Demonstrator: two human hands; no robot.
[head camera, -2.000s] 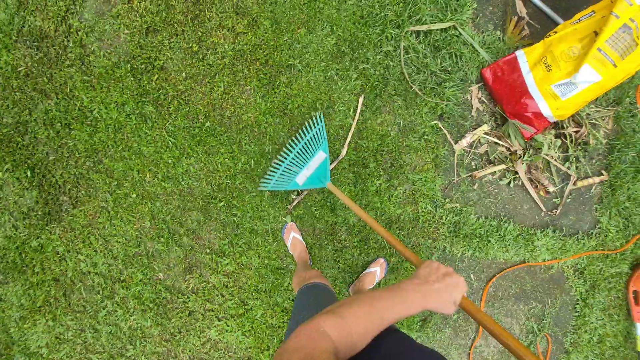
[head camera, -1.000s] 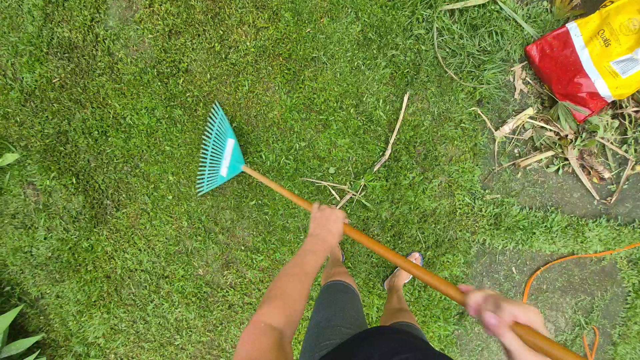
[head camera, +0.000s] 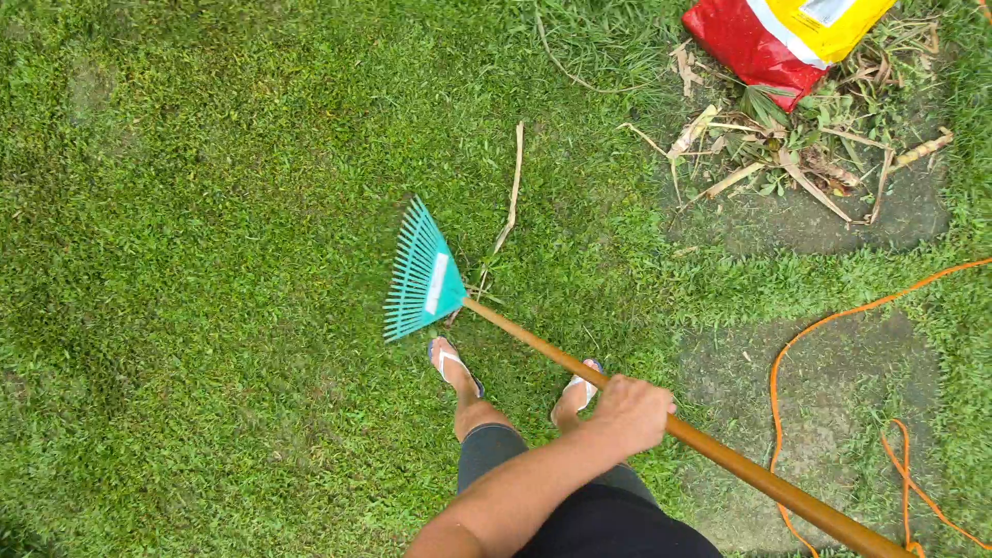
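My left hand (head camera: 632, 415) is closed around the wooden handle (head camera: 759, 473) of a leaf rake, a little to the right of my feet. The handle runs from the middle of the view to the lower right corner. Its teal fan-shaped head (head camera: 430, 283) lies over the grass just beyond my left foot, tines pointing left. A thin dry stalk (head camera: 515, 186) lies on the lawn to the right of the rake head, with smaller twigs (head camera: 484, 287) near the handle's joint. My right hand is out of view.
A red and yellow bag (head camera: 763, 46) lies at the upper right beside a heap of dry stalks and leaves (head camera: 783, 151) on a paving slab (head camera: 806, 232). An orange cord (head camera: 775, 387) curves over a nearer slab (head camera: 845, 372). My feet wear flip-flops (head camera: 453, 364).
The rake head has moved right, toward the stalk and my feet. My left hand is now farther down the handle, away from the head. My right hand, seen one second ago, has left the view.
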